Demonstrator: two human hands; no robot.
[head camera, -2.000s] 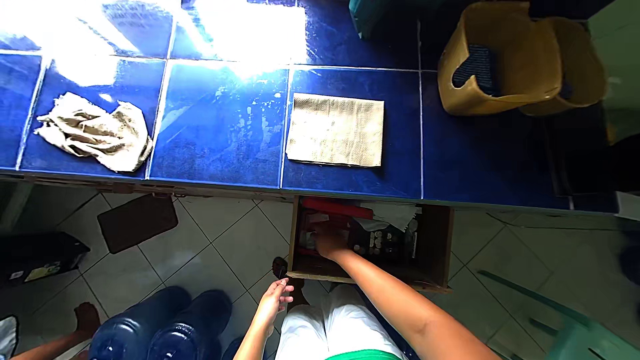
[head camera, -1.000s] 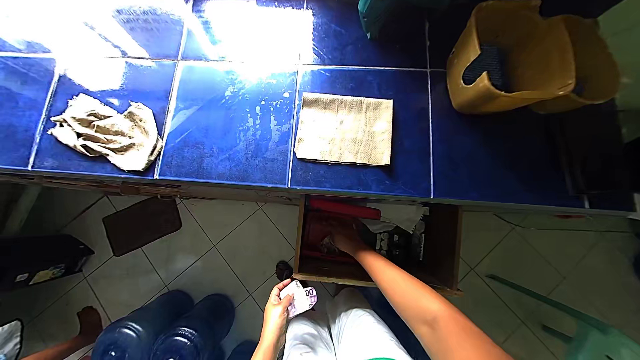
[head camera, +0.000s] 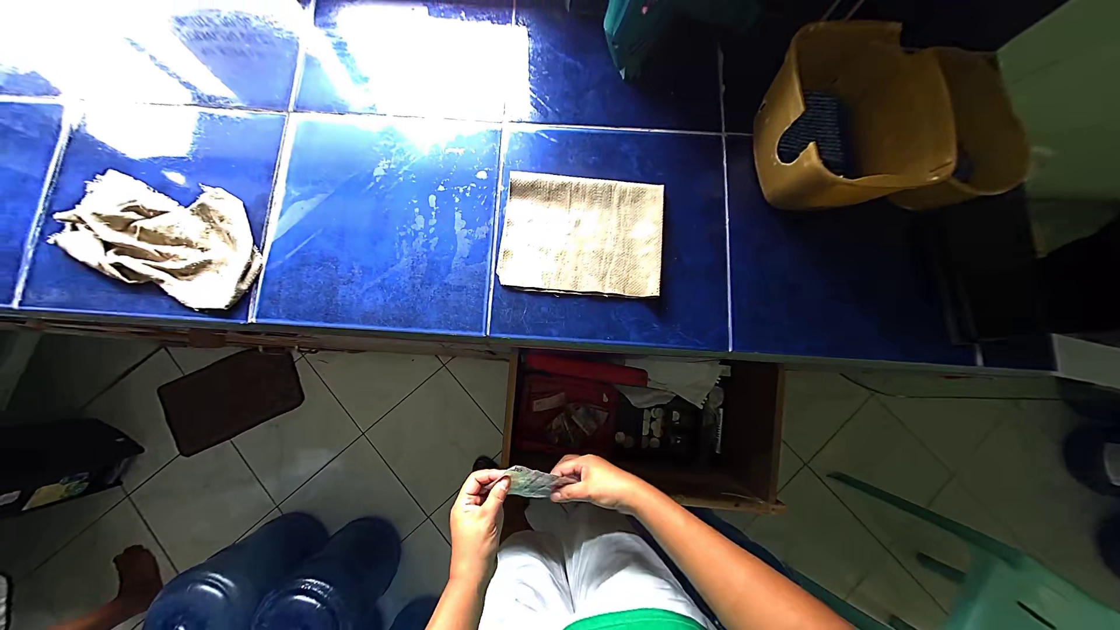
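A greenish-grey banknote (head camera: 531, 482) is stretched between my two hands, low in the view. My left hand (head camera: 479, 516) pinches its left end between thumb and fingers, and my right hand (head camera: 595, 484) grips its right end. Just beyond my hands the wooden drawer (head camera: 767, 429) stands pulled out beneath the counter. Inside it lie a red tray (head camera: 569, 411) with crumpled notes or paper, several coins (head camera: 652, 426) in a dark compartment, and white papers (head camera: 687, 378). Whether another note lies behind the held one, I cannot tell.
On the blue tiled counter (head camera: 376, 236) lie a folded beige cloth (head camera: 582, 234), a crumpled cloth (head camera: 166, 241) and cut yellow plastic containers (head camera: 862, 114). Blue water jugs (head camera: 306, 582) and another person's foot (head camera: 137, 573) are lower left. A green plastic chair (head camera: 1006, 577) stands lower right.
My right hand has come out of the drawer toward my left hand. A pale note showed in my left hand one second ago; now both hands hold a greenish-grey one.
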